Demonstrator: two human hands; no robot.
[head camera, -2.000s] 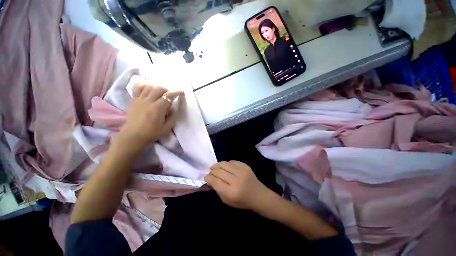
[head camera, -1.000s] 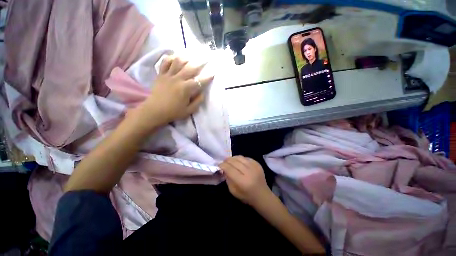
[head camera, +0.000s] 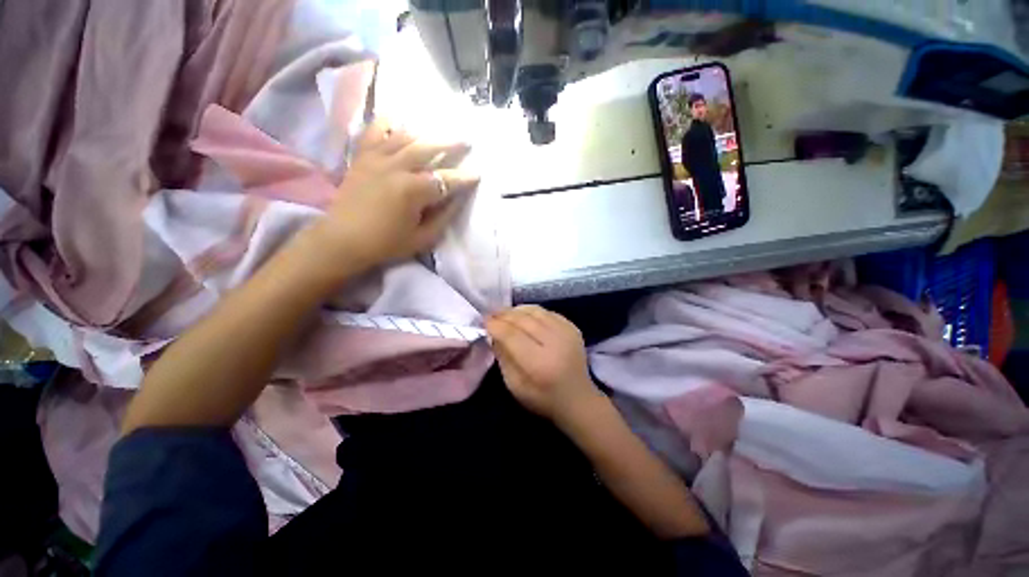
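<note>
The dusty pink and white garment (head camera: 271, 147) lies bunched on the table left of the needle and hangs over its front edge. My left hand (head camera: 397, 194) lies spread on the cloth just left of the needle area, with a ring on one finger. My right hand (head camera: 539, 355) pinches the garment's edge at the table's front edge, at the end of a pale striped band (head camera: 418, 327). The presser foot area (head camera: 541, 122) is right of my left hand; bright glare hides the cloth near it.
A lit smartphone (head camera: 701, 151) lies right of the needle. A dark small tool (head camera: 835, 144) lies further right. A heap of pink and white pieces (head camera: 812, 417) is below the table's right side, beside a blue crate (head camera: 959, 299). The machine head (head camera: 722, 28) spans the top.
The camera view has shifted over the table. My right hand has moved up with the edge towards the table. My left hand still lies on the cloth. The phone's picture has changed.
</note>
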